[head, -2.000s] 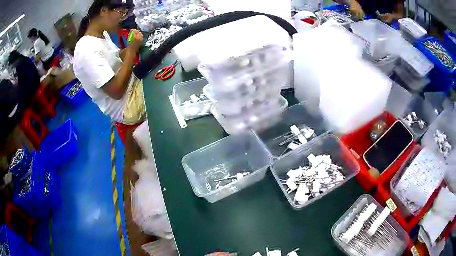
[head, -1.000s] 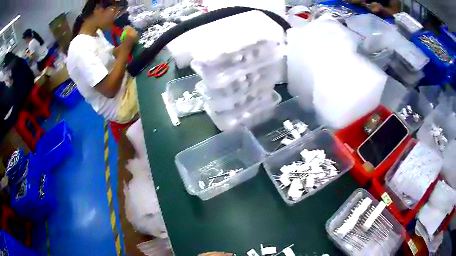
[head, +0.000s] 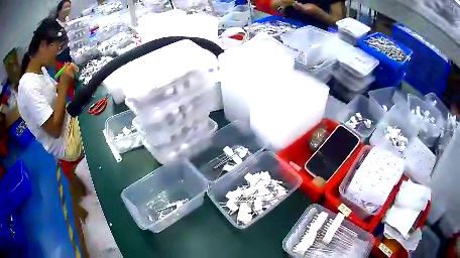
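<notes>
Neither of my hands is in the picture. Nearest in front of me, a clear tub [head: 255, 194] holds a loose pile of tagged metal pins [head: 247, 201]. Left of it, another clear tub [head: 164, 194] holds a few pins. Behind them, a third clear tub [head: 237, 132] holds some tagged pins. At the lower right, a filled clear tub [head: 325, 237] holds pins in rows with white strips on top; its lower part is cut off by the picture's bottom edge.
Red bins [head: 302, 185] at the right hold a smartphone [head: 333, 153], a tub and white packets. Stacked white tubs [head: 174, 113] and large white blocks [head: 287, 103] stand behind. Red-handled scissors [head: 98, 105] lie far left. A person [head: 45, 95] stands at the left; another's arms show at the top.
The view has turned right and up, so the tubs appear further left and more of the right side shows. The hand part and loose tagged pins at the bottom edge have left the picture.
</notes>
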